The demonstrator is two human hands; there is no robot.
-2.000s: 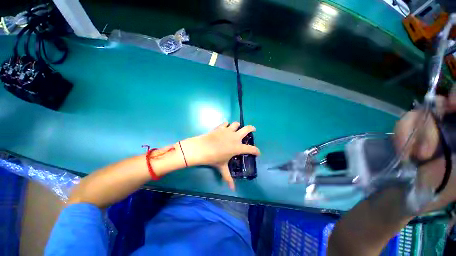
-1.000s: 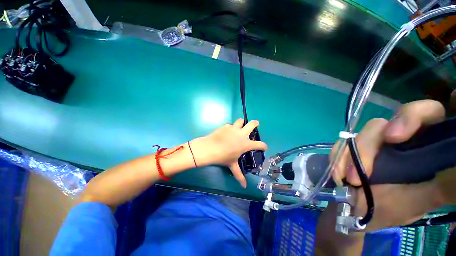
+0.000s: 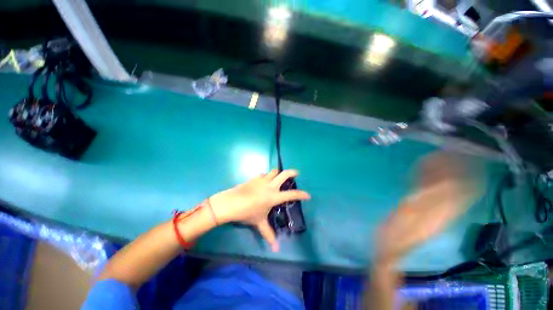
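A black corded unit (image 3: 289, 217) lies on the green bench top in front of me. Its cord (image 3: 278, 130) runs straight away from me over the bench's far edge. My left hand (image 3: 261, 203) is on the unit, fingers spread over its top and thumb at its near left side. My right hand (image 3: 433, 194) is a blur over the bench at the right, off the screwdriver; its fingers cannot be made out. The screwdriver (image 3: 461, 109) is blurred at the upper right, away from the unit.
Several open black units with coiled cords (image 3: 51, 130) stand at the far left. Clear plastic wrap (image 3: 210, 83) lies on the bench's far edge, a small blurred item (image 3: 388, 134) further right. Black cords lie at the right. Blue (image 3: 442, 298) and green baskets (image 3: 529, 287) are below.
The screwdriver has left the unit and my right hand, swinging to the upper right. My right hand has come away empty-looking and blurred. My left hand stays on the unit.
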